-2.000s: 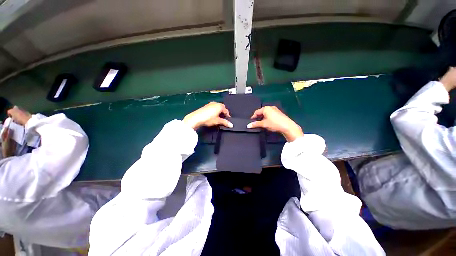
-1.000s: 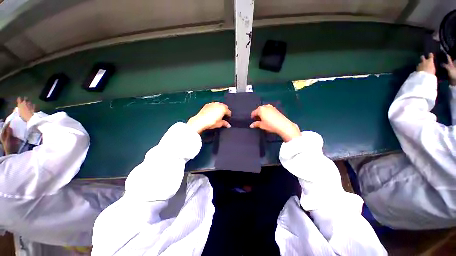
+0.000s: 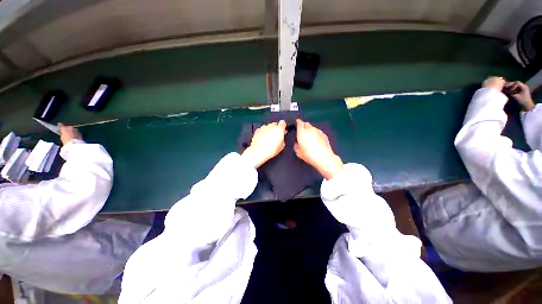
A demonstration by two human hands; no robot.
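A matte black card blank [image 3: 287, 172] lies under and between my hands at the bench's middle. Its near end comes to a corner at the bench edge, so it looks turned diagonally. Black side flaps of the stack show beside my hands. My left hand [image 3: 268, 142] grips the blank's far part from the left, fingers bent. My right hand [image 3: 314, 144] grips it from the right, fingertips close to the left ones. The fingers hide the exact fold.
A white chipped post [image 3: 289, 53] stands just beyond the stack. The far green conveyor belt [image 3: 196, 77] carries a black piece [image 3: 306, 71] behind the post and two with white patches at left. White folded cards [image 3: 41, 155] lie far left. White-sleeved people sit both sides; a fan is far right.
My hands have moved closer together, and the blank has turned from straight to diagonal. The belt pieces have moved left. The left neighbour's hand has moved right with a white card.
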